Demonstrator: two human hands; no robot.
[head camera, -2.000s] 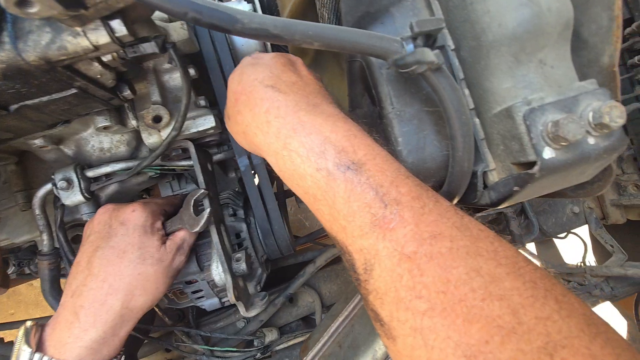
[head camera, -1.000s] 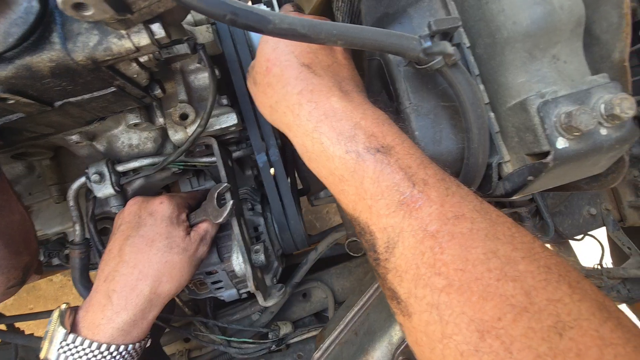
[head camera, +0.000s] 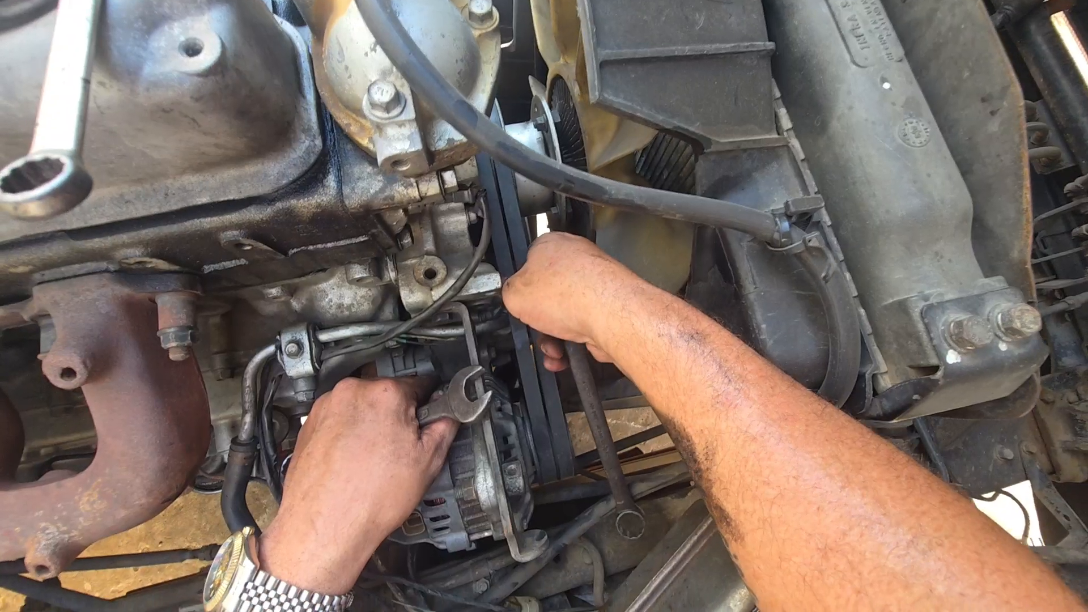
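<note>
My left hand (head camera: 361, 467), with a metal watch on the wrist, grips an open-end wrench (head camera: 459, 399) whose jaw sticks out past the thumb, above the alternator (head camera: 455, 501). A flat slotted metal bracket (head camera: 495, 476) runs down the alternator's front. My right hand (head camera: 565, 293) is closed at the black drive belts (head camera: 517, 340), on the fan side. From under its fingers a long steel bar-like tool (head camera: 597, 425) with a round end points down; the right fingertips are largely hidden. Both hands stay apart from each other.
A ring-end wrench (head camera: 51, 170) shows at the upper left over the engine cover (head camera: 195, 110). A black hose (head camera: 586, 183) crosses above my right hand. Behind it are the fan (head camera: 646, 238) and its shroud (head camera: 748, 255). A rusty exhaust manifold (head camera: 127, 399) stands at the left.
My right hand has come down along the belts, and the long tool under it now shows. My left hand still holds the wrench by the alternator. The ring-end wrench has come into view at upper left.
</note>
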